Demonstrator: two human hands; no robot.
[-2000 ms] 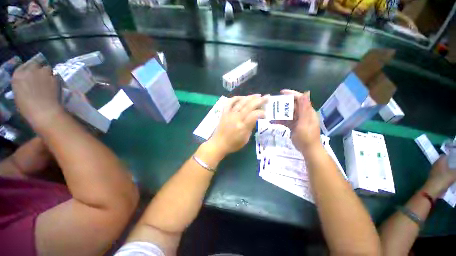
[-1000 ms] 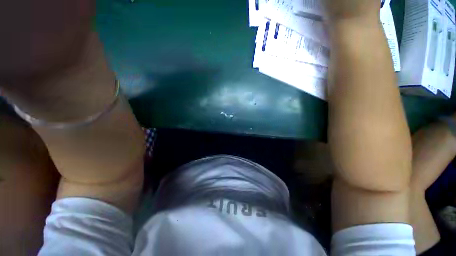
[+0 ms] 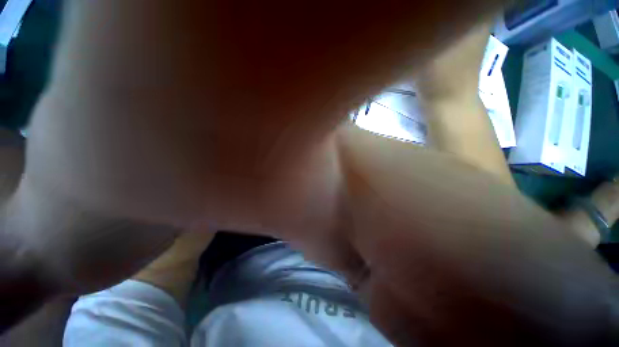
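Observation:
A very large, blurred hand, apparently my left hand (image 3: 203,129), is close to the lens and covers most of the view. Its fingers and anything in them cannot be made out. A forearm (image 3: 468,122), apparently my right one, shows behind it; the right hand itself is hidden. White printed leaflets (image 3: 392,116) lie on the green bench, partly covered by the blur and the forearm. Two narrow white cartons (image 3: 556,108) with green marks and grey product pictures lie side by side to the right of the leaflets.
Part of a larger blue-and-white box (image 3: 543,22) shows at the top right. A neighbour's hand with a bracelet (image 3: 594,215) is at the right edge. A pale box edge (image 3: 9,24) shows at the top left. My shirt (image 3: 285,305) is below.
The view has swung down since two seconds ago. The small white box at my hands is out of sight. A blurred hand has come up across the lens and hides much of the bench.

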